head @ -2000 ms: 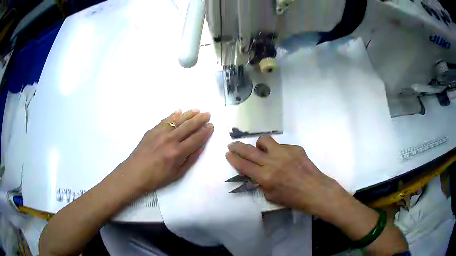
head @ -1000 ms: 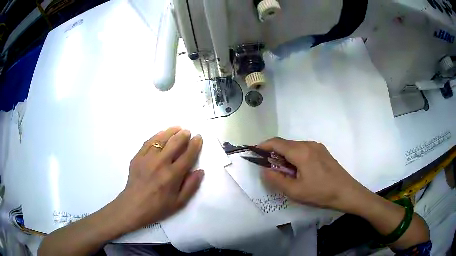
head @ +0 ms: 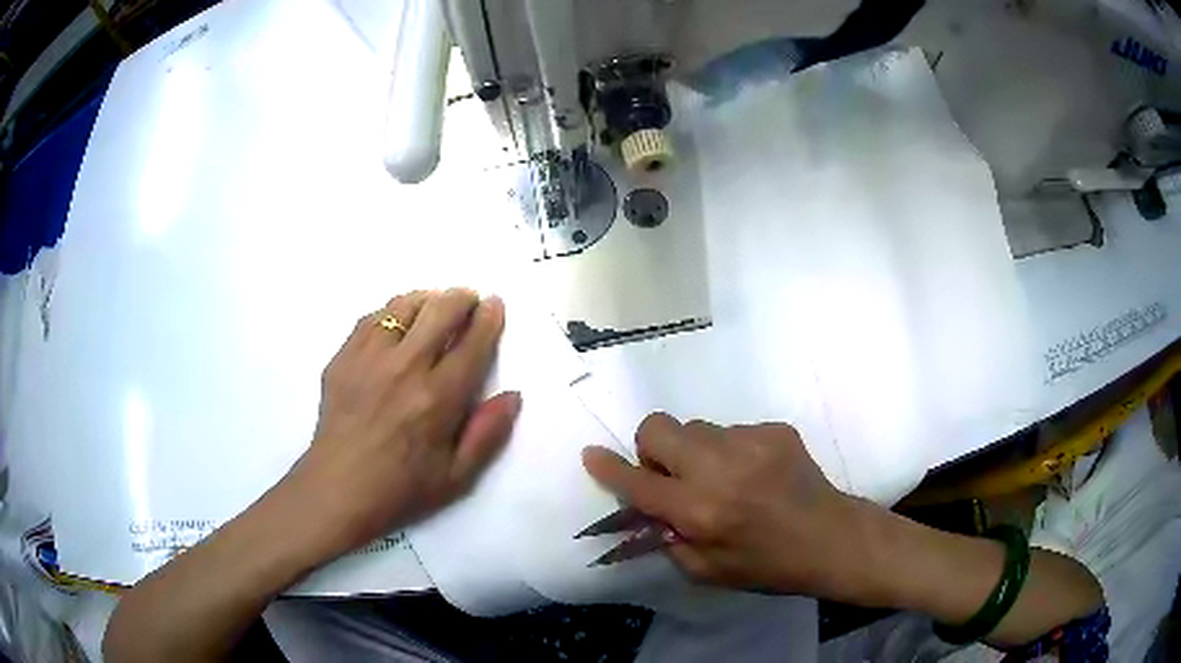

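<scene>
A white fabric panel (head: 518, 550) lies on the white table below the needle plate, its lower edge over the table's front edge. My left hand (head: 408, 402) rests flat on it, fingers near the presser foot (head: 554, 207). My right hand (head: 738, 499) is closed around thread snips (head: 626, 534); their twin blades stick out to the left. Its index finger touches the fabric near a faint diagonal edge. The shiny needle plate (head: 635, 285) is bare, with a dark slot at its near edge. Whether fabric lies under the foot cannot be told.
The machine head with a cream ribbed knob (head: 646, 149) hangs above the plate. A white rounded bar (head: 417, 104) is left of it. A yellow tubular frame (head: 1036, 466) and white pieces (head: 1107, 544) are at the lower right. Blue cloth (head: 45, 207) is at the left.
My right hand has moved down from the plate's near edge, and the snips now point out below the index finger. My left hand has shifted slightly up. The diagonal fabric edge remains visible.
</scene>
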